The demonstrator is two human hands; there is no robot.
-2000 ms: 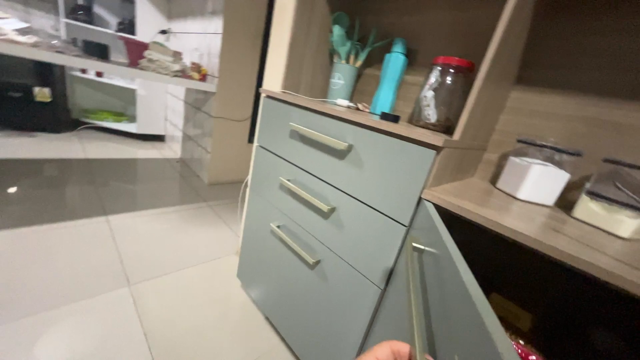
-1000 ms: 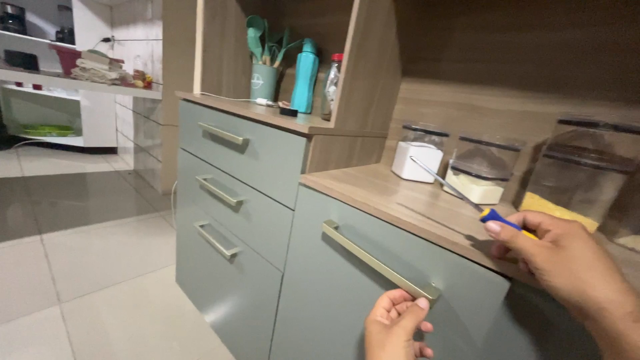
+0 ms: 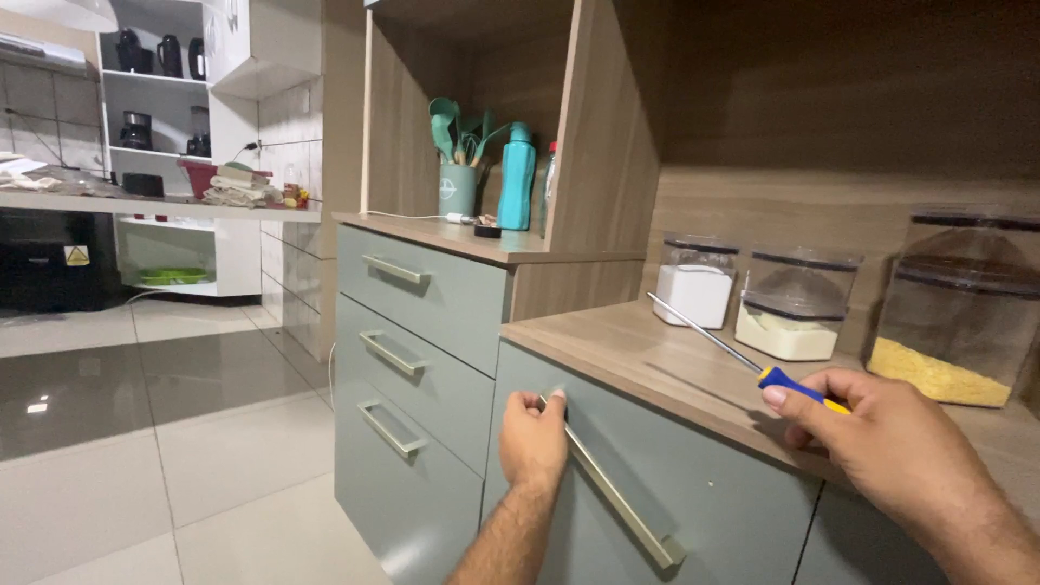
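Observation:
My left hand (image 3: 532,439) pinches the upper left end of a long metal bar handle (image 3: 613,491) on the grey-green cabinet door (image 3: 731,520). The handle slants down to the right, its lower end off a small hole (image 3: 711,484) that shows in the door. In my right hand (image 3: 877,439) is a screwdriver with a blue and yellow grip (image 3: 800,388), held above the wooden countertop (image 3: 585,325). Its metal shaft points up and left toward a clear canister of white powder (image 3: 695,284).
Left of the door stand three drawers with bar handles (image 3: 392,353). On the upper shelf are a utensil holder (image 3: 457,191) and a turquoise bottle (image 3: 517,179). Canisters of cream powder (image 3: 788,325) and yellow grain (image 3: 942,370) stand at the back of the counter.
My left hand has moved from the handle's lower right end to its upper left end. The handle's lower end has swung down. The door, ajar two seconds ago, is now closed.

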